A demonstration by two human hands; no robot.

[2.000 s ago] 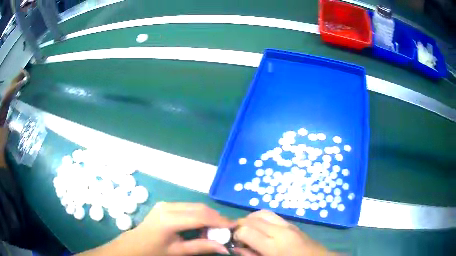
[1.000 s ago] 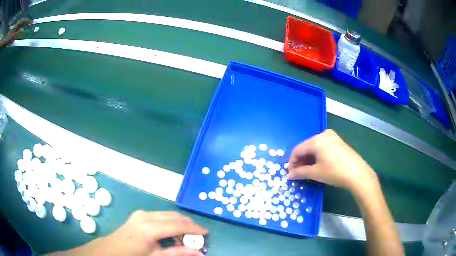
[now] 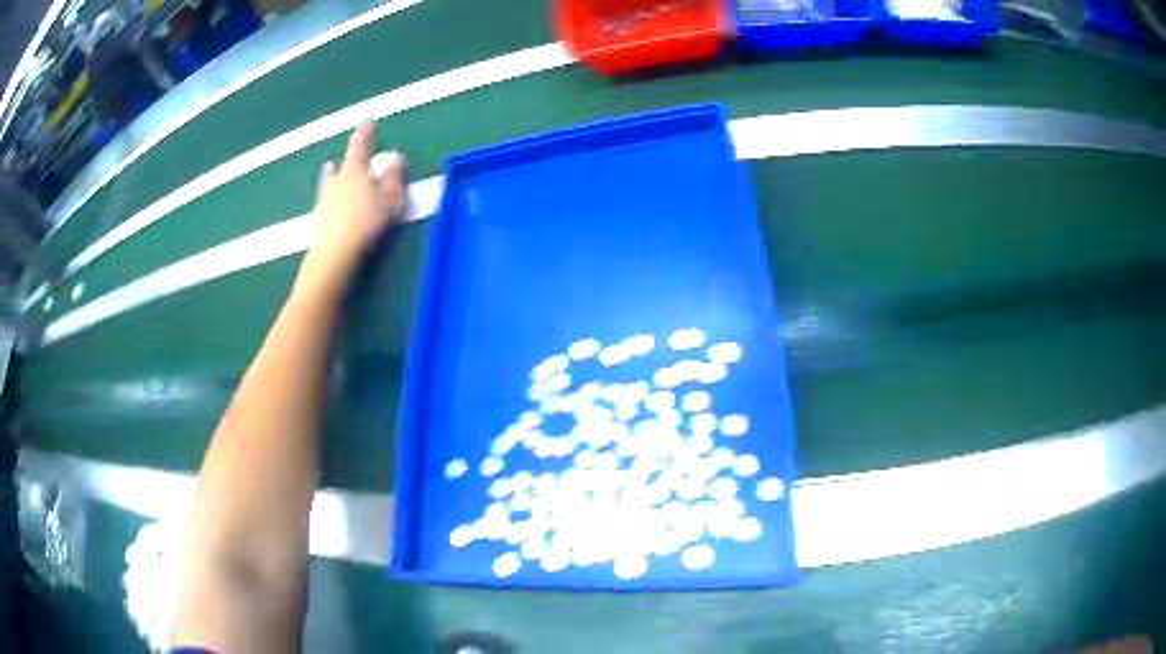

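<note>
My left hand [image 3: 358, 198] reaches far over the green belt, left of the blue tray's top corner, blurred. A white round part [image 3: 384, 164] shows between its thumb and fingers. The blue tray [image 3: 582, 243] holds many small white discs [image 3: 627, 492] in its near half. The pile of large white round parts [image 3: 151, 581] is at the lower left, partly hidden behind my left forearm. The dark fixture [image 3: 473, 644] is cut off by the bottom edge. A small skin-coloured patch at the bottom right edge may be my right hand [image 3: 1119, 646]; its fingers cannot be made out.
A red bin [image 3: 646, 38] and blue bins [image 3: 806, 23] stand beyond the tray at the top edge. Pale strips [image 3: 972, 509] run along the green belt. Two small white pieces [image 3: 77, 291] lie far left on the belt. A clear plastic bag [image 3: 49, 517] is at the left edge.
My left hand has moved from the fixture up and across the belt with a white part. My right hand has left the tray. The view has turned, so the bins appear further left and higher.
</note>
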